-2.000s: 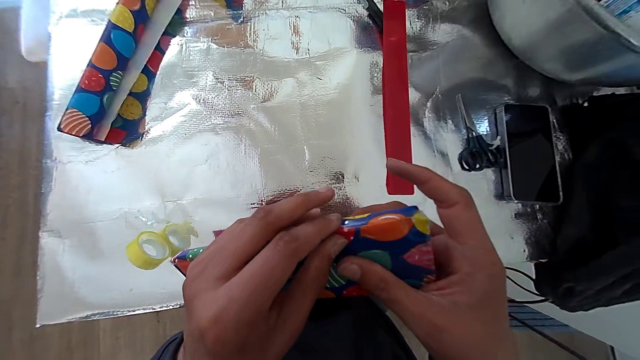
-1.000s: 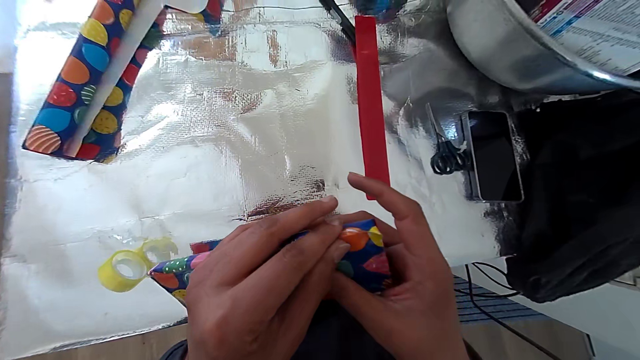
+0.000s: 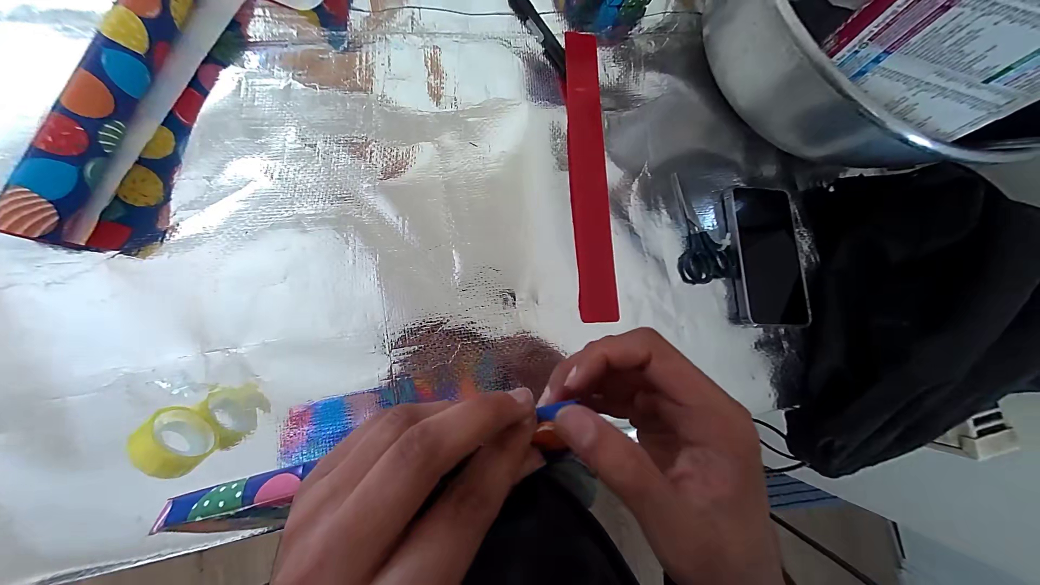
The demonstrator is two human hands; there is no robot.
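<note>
Near the bottom centre, my left hand lies over a narrow parcel in blue balloon-patterned wrapping paper, gripping it. Its left end sticks out past my knuckles; most of the rest is hidden under my fingers. At the parcel's right end my right hand pinches a blue edge of the paper between thumb and fingers. A roll of yellow adhesive tape rests on the silver foil sheet left of my left hand. Above my right hand lies a red strip.
Small scissors lie beside a smartphone on the right, next to black cloth. A metal pot holding a printed packet stands top right. More balloon-patterned paper lies upper left. A dark slender tool is beside the red strip.
The parcel has been tilted, so its patterned face shows less now. The fingers of my right hand have curled in to its right end, where the index finger was raised before.
</note>
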